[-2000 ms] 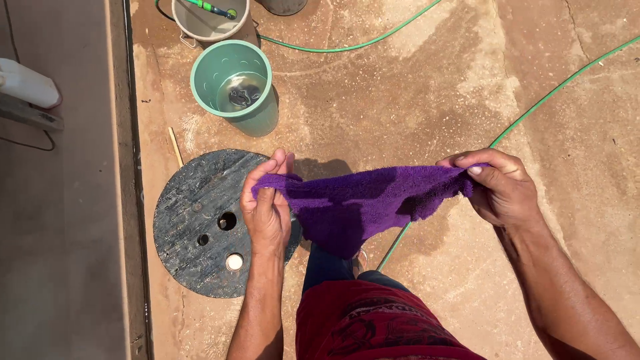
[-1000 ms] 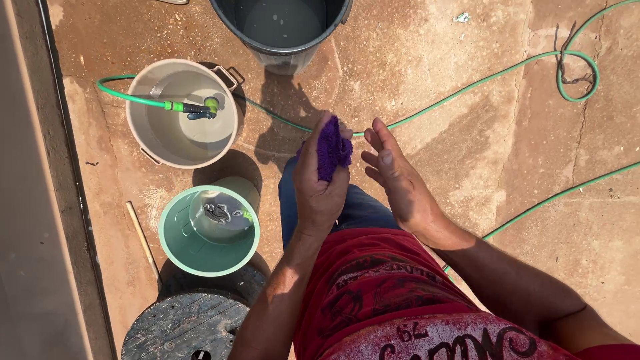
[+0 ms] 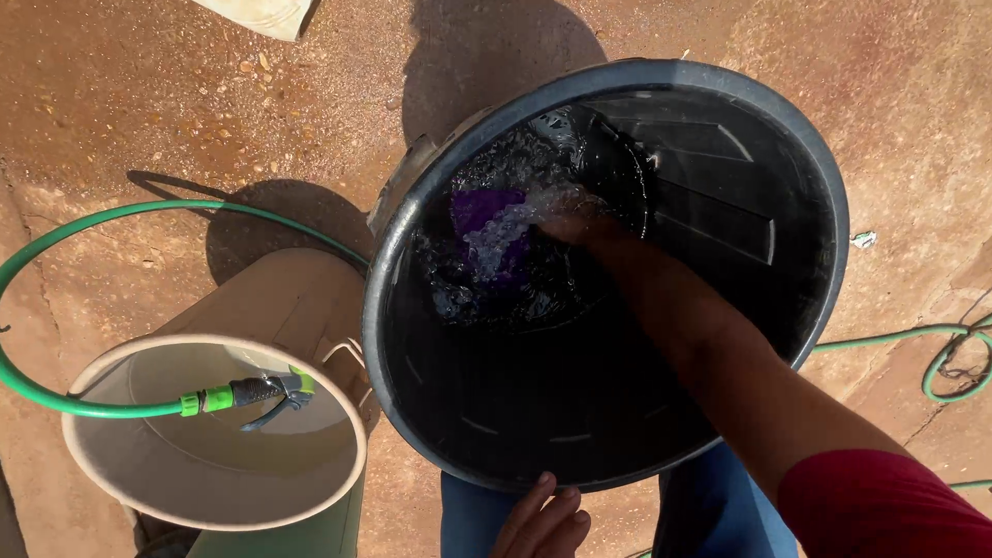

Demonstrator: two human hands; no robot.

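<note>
A large black plastic tub (image 3: 825,256) with water in its bottom stands before me. My right hand (image 3: 570,217) reaches down into that water, its fingers blurred by splashes. Just left of it, a purple cloth (image 3: 488,213) lies in the bubbling water; whether the hand grips the cloth cannot be told. At the tub's near rim, my left hand (image 3: 542,519) is partly in view, fingers apart and holding nothing.
A beige bucket (image 3: 213,523) stands at the left, with a spray nozzle (image 3: 271,387) on a green garden hose (image 3: 101,407) over its rim. Part of a green bucket (image 3: 279,542) shows below. The hose (image 3: 876,339) also runs behind the tub to a loop at the right.
The purple cloth, spread between both hands and then bunched in my left hand earlier, is now in the tub's water. My right hand has gone down into the tub. The view has moved toward the tub.
</note>
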